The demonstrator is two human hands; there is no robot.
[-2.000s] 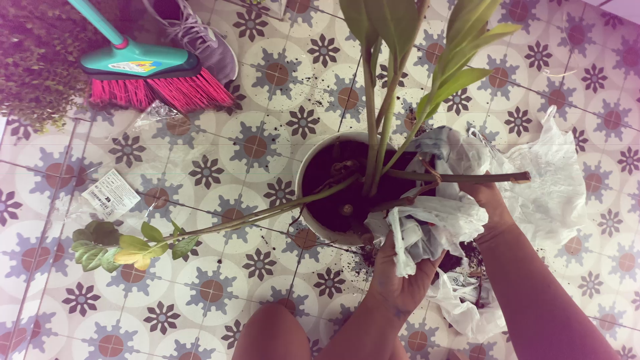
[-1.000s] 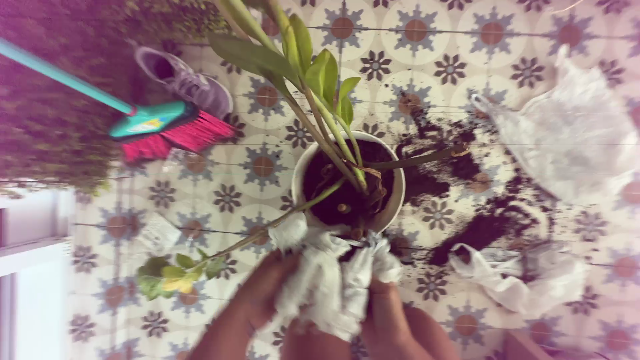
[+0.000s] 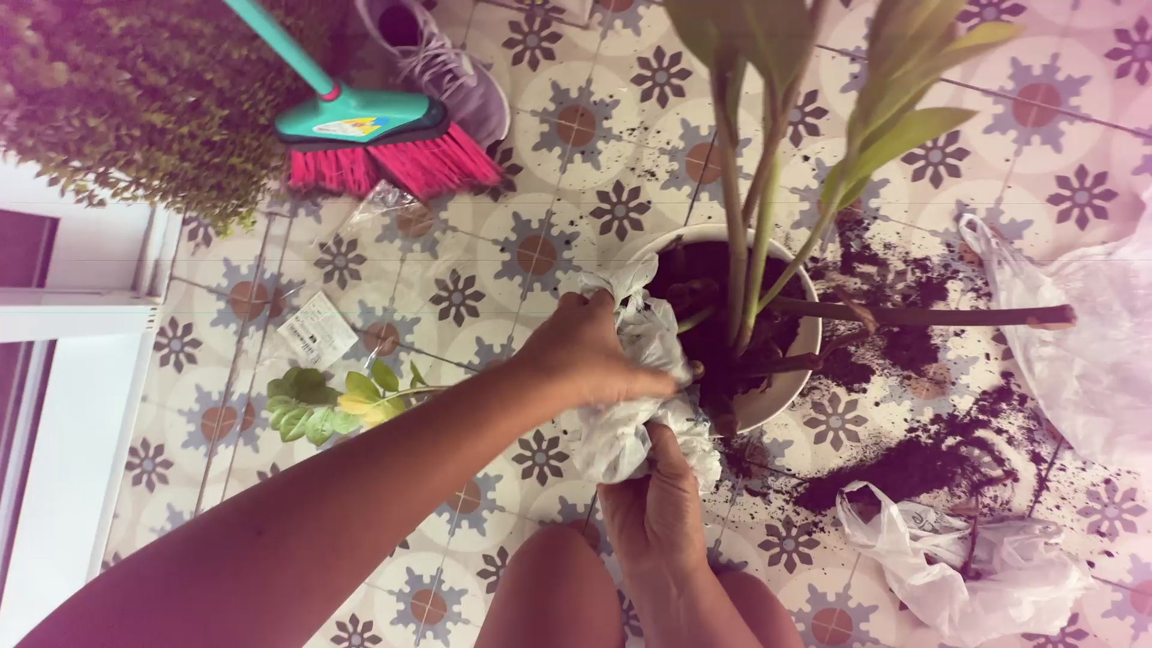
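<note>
A crumpled white plastic bag (image 3: 639, 360) is held at the left edge of a round white pot (image 3: 804, 378) of dark soil. My left hand (image 3: 598, 351) grips the bag from above and the left. My right hand (image 3: 661, 490) holds its lower part from below. Several thick green stems (image 3: 754, 207) with long leaves rise from the pot. A cut brown stem (image 3: 945, 315) sticks out over its right rim. Low at the left lies a leafy end with green and yellow leaves (image 3: 360, 403); my left forearm hides part of its stem.
Spilled soil (image 3: 927, 450) lies on the patterned tiles right of the pot, between two white plastic bags (image 3: 1080, 333) (image 3: 1017, 576). A teal broom with pink bristles (image 3: 387, 162), a laced shoe (image 3: 450, 81), a bushy plant (image 3: 135, 99) and a labelled clear wrapper (image 3: 318, 330) are at the left.
Both hands and the bag they hold have moved from the pot's right side, through its near edge, to its left side. The spilled soil at the right now shows more fully than two seconds ago.
</note>
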